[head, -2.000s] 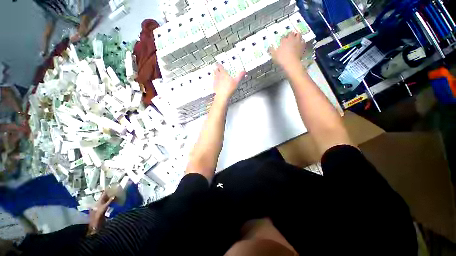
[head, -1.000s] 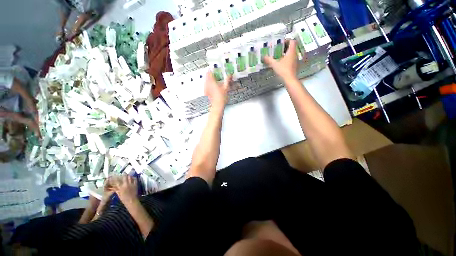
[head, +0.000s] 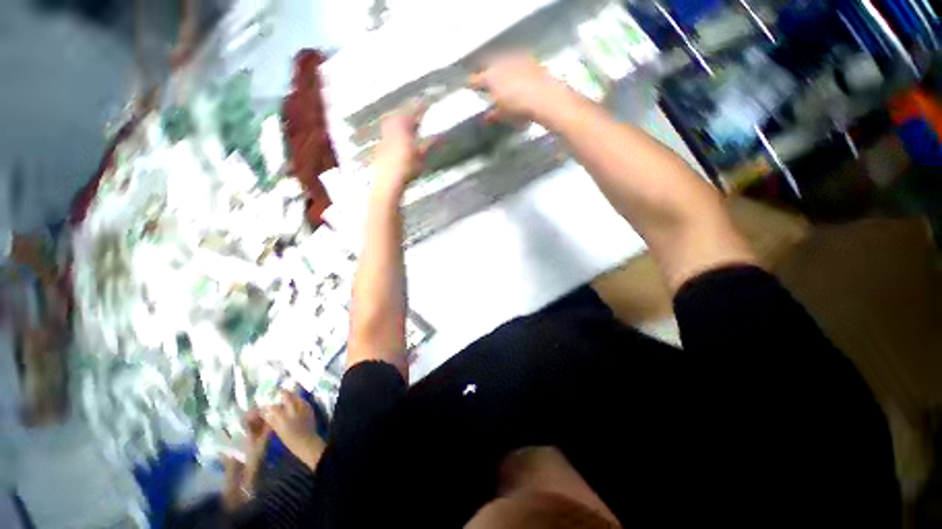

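Observation:
The frame is badly blurred. My left hand point(head: 399, 150) and my right hand point(head: 511, 87) are over the front of the stacked boxes point(head: 465, 196), fingers pointing inward. A short white patch point(head: 452, 110) lies between them, above a dark grey-green band; whether it is a held row of boxes or part of the stack cannot be told. The fingertips are smeared, so any grip is unclear. Green-marked box tops point(head: 618, 43) show at the stack's right end.
A loose box pile point(head: 196, 248) lies left, with a dark red cloth point(head: 307, 129) beside it. Another person's hands point(head: 294, 422) are at its near edge, by blue cloth. A tool rack point(head: 764, 114) stands right. Brown carton flaps point(head: 862, 300) are at lower right.
My hands have moved left and closer together from the green-faced row held between them a second ago. That row's green faces no longer show between my hands. The neighbour's hands shifted slightly.

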